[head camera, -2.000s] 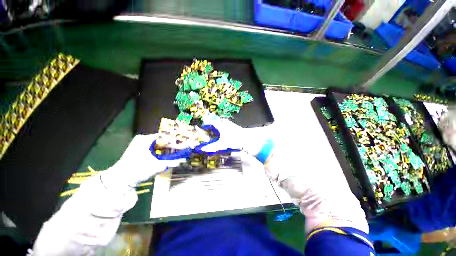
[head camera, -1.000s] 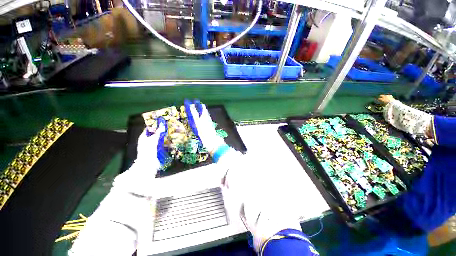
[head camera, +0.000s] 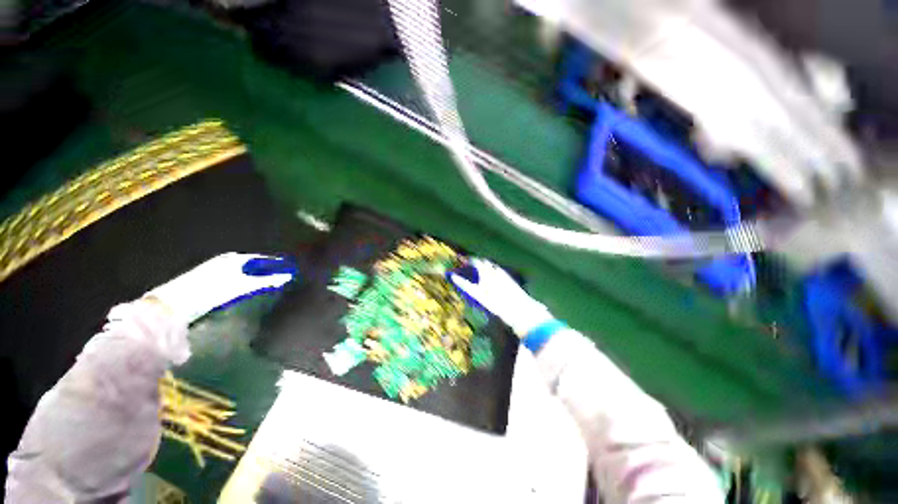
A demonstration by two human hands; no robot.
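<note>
A loose pile of small circuit boards (head camera: 418, 320), green and yellow, lies on a black tray (head camera: 473, 404) in front of me; the view is blurred. My left hand (head camera: 231, 281), in a white glove with blue fingertips, is left of the tray, empty, with its fingers apart. My right hand (head camera: 492, 293), gloved alike with a blue wristband (head camera: 544, 336), is at the pile's upper right edge. Its fingertips are over or touching the boards; I see nothing held in it.
A yellow panel strip (head camera: 118, 187) lies along a black mat (head camera: 108, 246) at the left. Thin yellow strips (head camera: 200, 418) lie below my left hand. A slotted plate (head camera: 320, 472) is on the white sheet near me. Beyond the green belt are blue bins (head camera: 670, 187) and a pale hose (head camera: 492, 202).
The view has tilted and shifted. The boards between my hands are now on the pile. My left hand has moved left, off the tray; my right hand is at the pile's far right side.
</note>
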